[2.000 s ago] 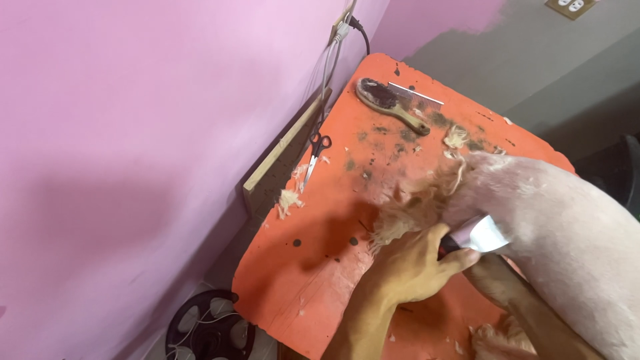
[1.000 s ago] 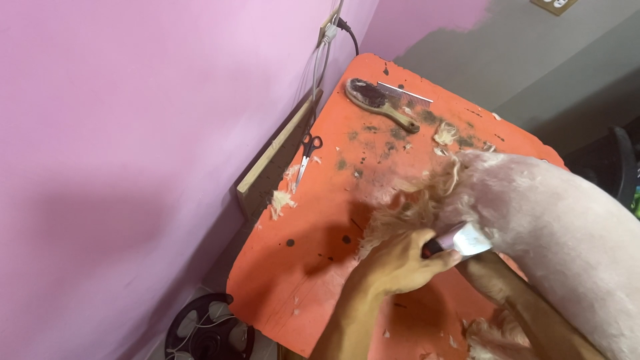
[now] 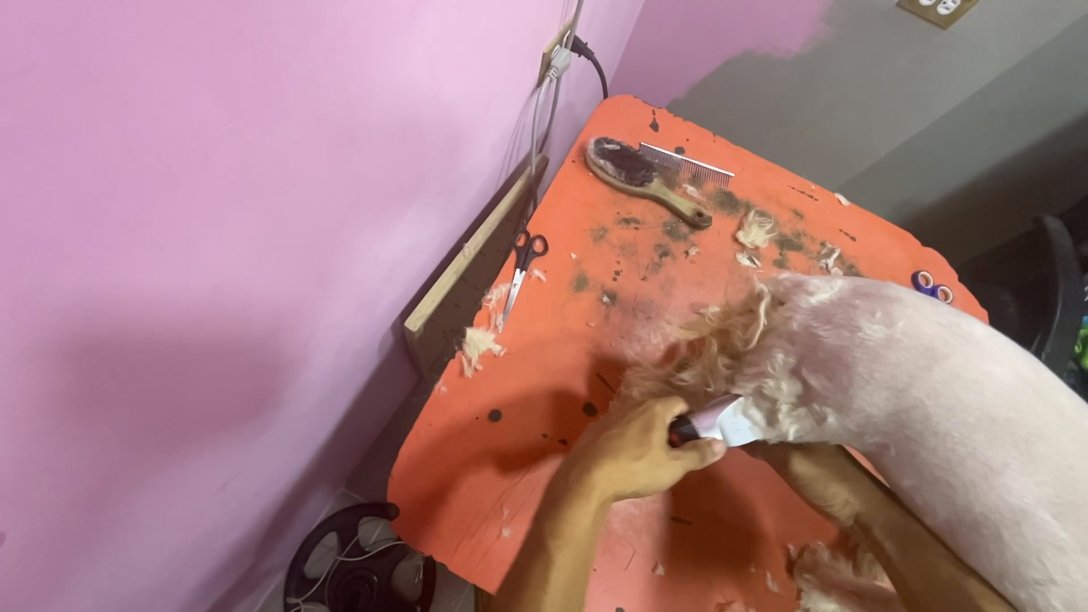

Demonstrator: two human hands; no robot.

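My left hand (image 3: 650, 446) is closed around a pet clipper (image 3: 718, 422), its pale metallic-looking end against the shaggy fur of a closely shorn animal (image 3: 943, 365), probably a dog. The animal's pale body reaches in from the right. Long tan and cream fur (image 3: 705, 353) remains at its near end; the face cannot be made out. From the lower right my right forearm runs under the animal, and my right hand (image 3: 786, 459) lies beneath the fur beside the clipper, its fingers mostly hidden.
On the orange tabletop (image 3: 476, 476) lie a wooden-handled brush (image 3: 671, 200), a metal comb (image 3: 688, 161), black-handled scissors (image 3: 519, 276), purple-handled scissors (image 3: 931, 287) and cut fur tufts (image 3: 756, 229). Cords hang at the pink wall. A dark wheel-like object (image 3: 357, 561) stands below left.
My left hand and the clipper have shifted a little left along the fur. The animal's body has shifted slightly, and the purple-handled scissors now show beyond it.
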